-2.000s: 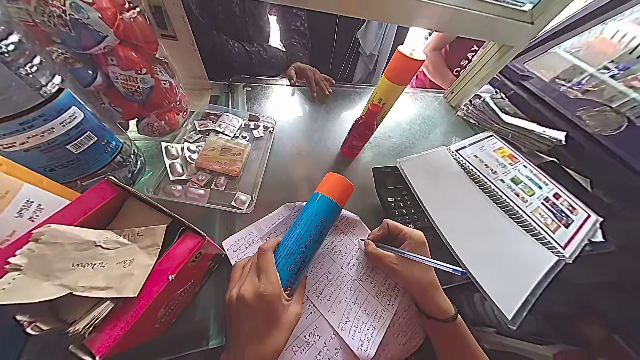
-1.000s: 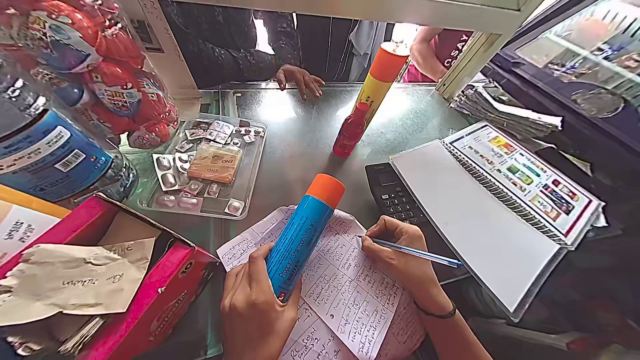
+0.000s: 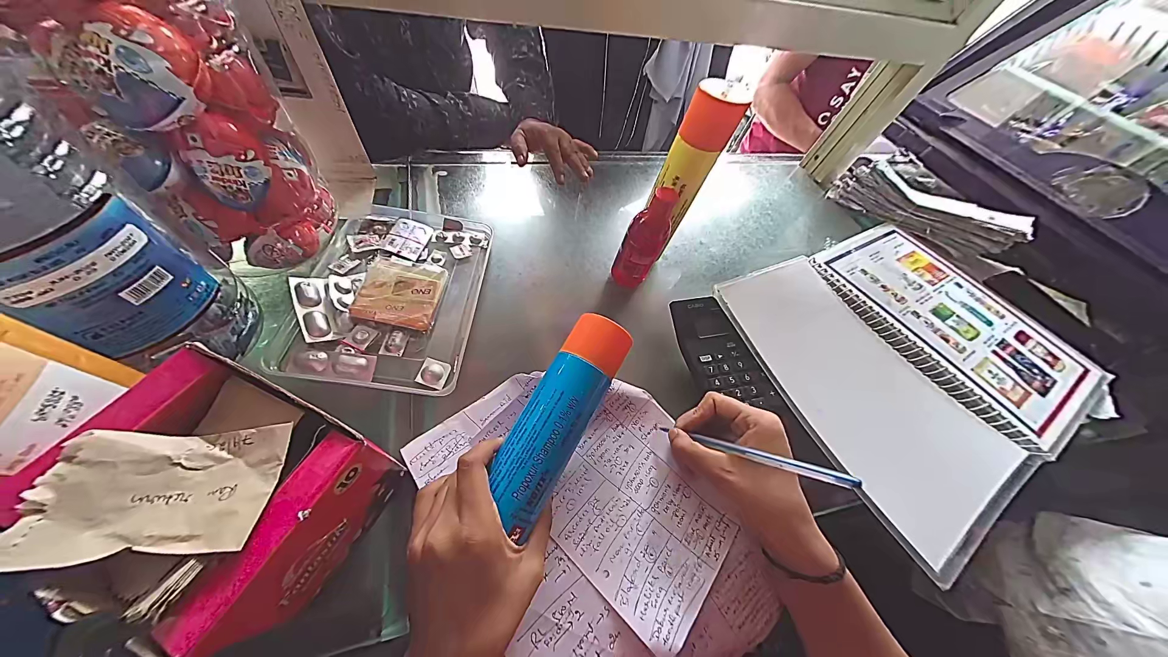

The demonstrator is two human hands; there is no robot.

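My left hand [image 3: 474, 547] grips a blue bottle with an orange cap [image 3: 557, 420], tilted over handwritten paper sheets [image 3: 648, 538]. A blue-and-white pen [image 3: 776, 459] is held in my right hand [image 3: 739, 465], its tip at the upper part of the sheet. A black calculator [image 3: 725, 356] lies just above that hand, partly under an open spiral-bound book [image 3: 894, 392]. Beyond the blue bottle stand a small red bottle [image 3: 644, 239] and a taller yellow container with an orange cap [image 3: 698, 151]. Left of them is a clear plastic tray [image 3: 465, 338] with blister packs and a small orange box [image 3: 400, 292].
At left are a jar of red wrapped items [image 3: 228, 155], a large blue-labelled container [image 3: 119, 283] and a pink box [image 3: 301, 538] holding papers. Stacked papers [image 3: 931, 205] lie at right. Across the glass counter, another person's hand [image 3: 552, 148] rests at its far edge.
My left hand still holds the blue bottle and my right hand the pen, whose tip remains at the sheet. The view has shifted slightly.
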